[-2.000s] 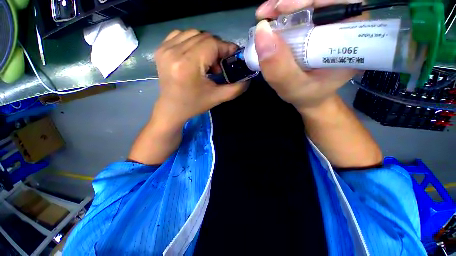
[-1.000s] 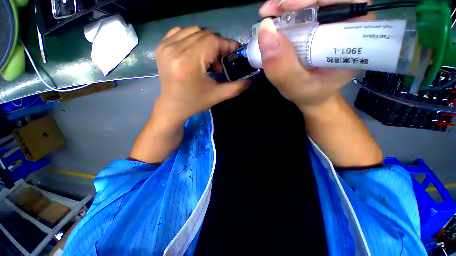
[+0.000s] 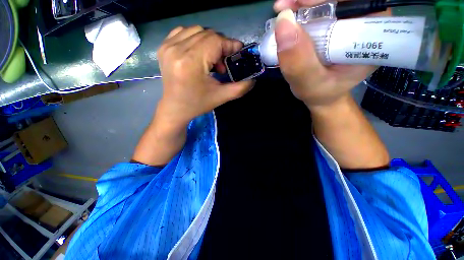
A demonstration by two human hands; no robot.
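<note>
My left hand (image 3: 196, 68) is bare and holds a small black housing (image 3: 245, 64) with a silvery outline between thumb and fingers. My right hand (image 3: 315, 66) is bare and grips a dispensing syringe (image 3: 376, 42) with a white label reading 3901-L. A clear trigger block (image 3: 315, 13) with a black cable sits on the syringe. The green cap (image 3: 450, 43) at its rear is cut off by the right edge. The short blue needle (image 3: 254, 50) is at the housing's upper right edge; whether it touches cannot be told.
A crumpled white tissue (image 3: 113, 44) lies on the green bench (image 3: 147, 48). Part of a fan (image 3: 11, 63) is at the left edge. A black tray (image 3: 84, 11) is at the upper left. A black parts rack (image 3: 402, 101) is at the right, with a blue crate (image 3: 432, 198) below.
The right hand and syringe have moved a little to the right, and more of the housing's black face shows. The left hand has stayed nearly still, holding the housing.
</note>
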